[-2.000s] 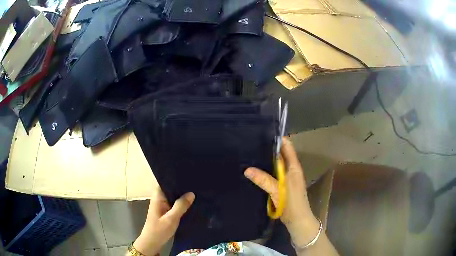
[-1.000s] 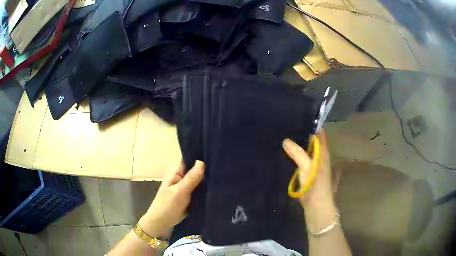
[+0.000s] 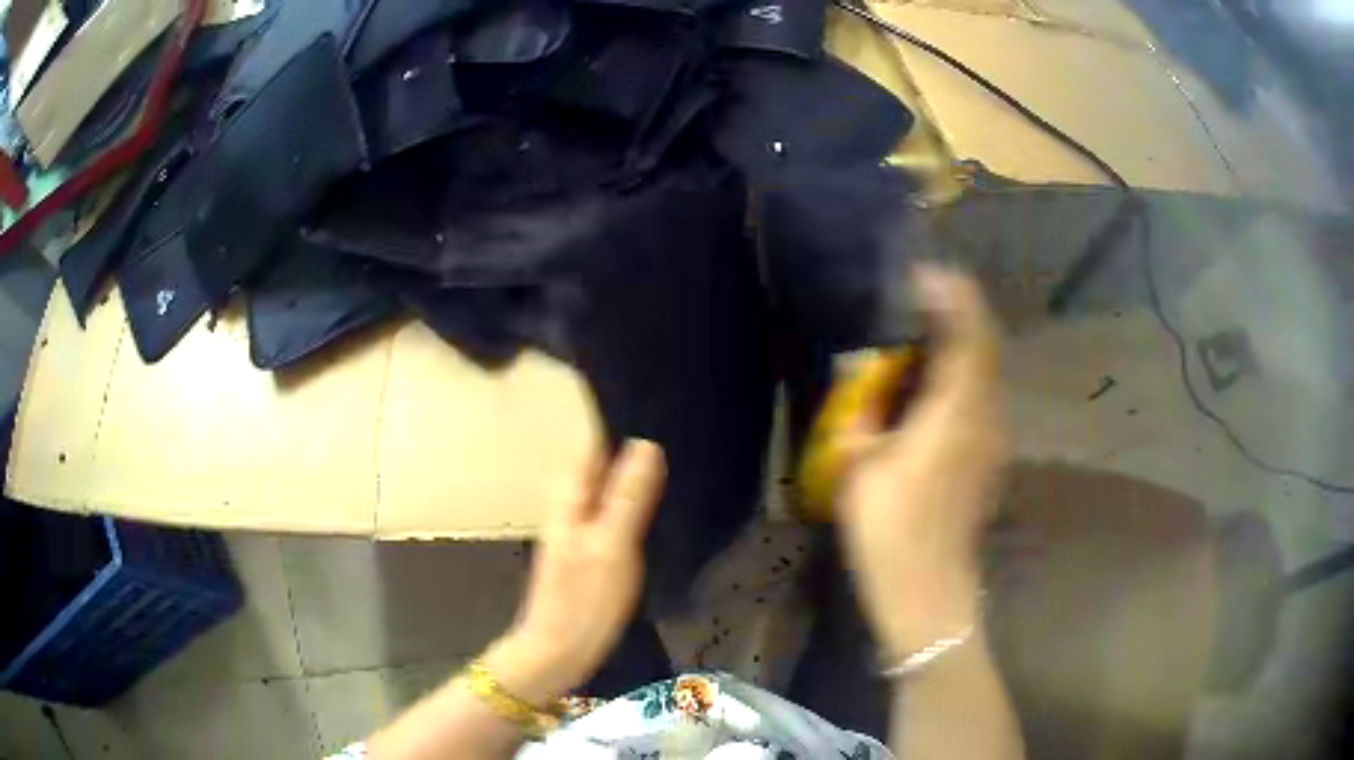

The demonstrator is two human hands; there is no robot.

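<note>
My left hand (image 3: 594,557) holds a blurred black panel (image 3: 676,371) by its left side, thumb on top, in front of the pile. My right hand (image 3: 921,460) is blurred by motion; the yellow scissor handles (image 3: 849,431) are in it and the blades cannot be made out. A second dark piece (image 3: 839,260) hangs beside the right fingers; whether they grip it is unclear. The pile of black panels (image 3: 282,178) lies on the cardboard sheet (image 3: 297,446), some with small pale logos.
A blue crate (image 3: 149,601) stands on the floor at lower left. A brown carton (image 3: 1106,594) stands at lower right. A dark cable (image 3: 1010,104) crosses the table and hangs to the floor. A red strip (image 3: 134,149) is at far left. Dark bits lie on the floor between the hands.
The broad panel with its logo facing me is no longer spread between my hands; the black pieces are now apart with a gap between them. My left hand has moved right, and my right hand has turned.
</note>
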